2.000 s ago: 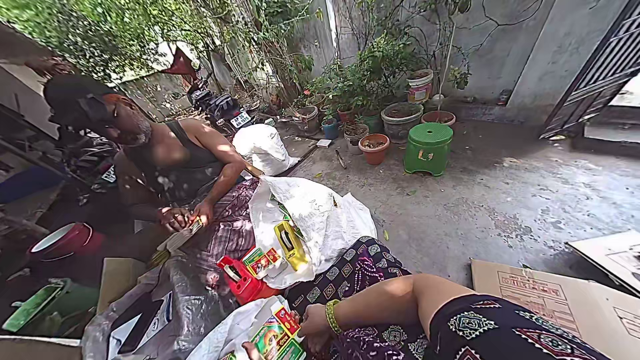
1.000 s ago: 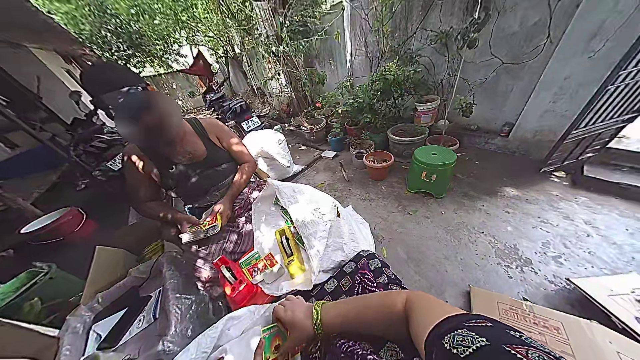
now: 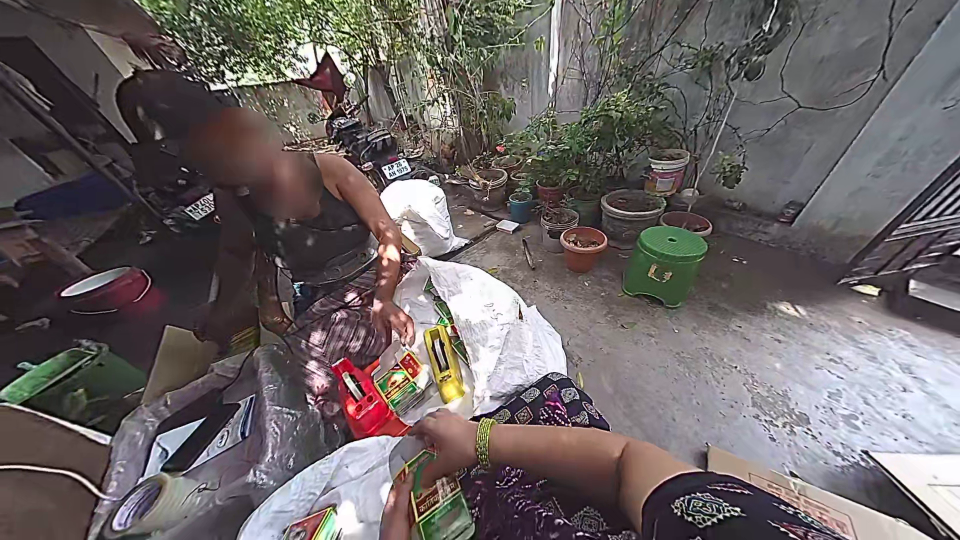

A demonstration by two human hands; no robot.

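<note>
My right hand (image 3: 448, 442), with green bangles at the wrist, holds the upper end of a green and red printed packet (image 3: 441, 501) over my lap. My left hand (image 3: 397, 508) grips the same packet's left side and is partly cut off by the bottom edge. Just beyond lie a red tape dispenser (image 3: 367, 401), a similar printed packet (image 3: 401, 379) and a yellow tape dispenser (image 3: 444, 364) on a white woven sack (image 3: 510, 337). Another packet (image 3: 313, 523) rests on the white sack (image 3: 337, 480) at the bottom.
A co-worker (image 3: 322, 217) sits at the left, one hand above the packet by the dispensers. A roll of clear tape (image 3: 146, 506) stands at lower left. Flat cardboard (image 3: 795, 491) lies at right. A green plastic stool (image 3: 664, 266) and potted plants (image 3: 583, 249) stand farther back.
The co-worker held a packet in both hands one second ago; now one hand is over the packet beside the dispensers. My left hand has come into clearer view on the packet.
</note>
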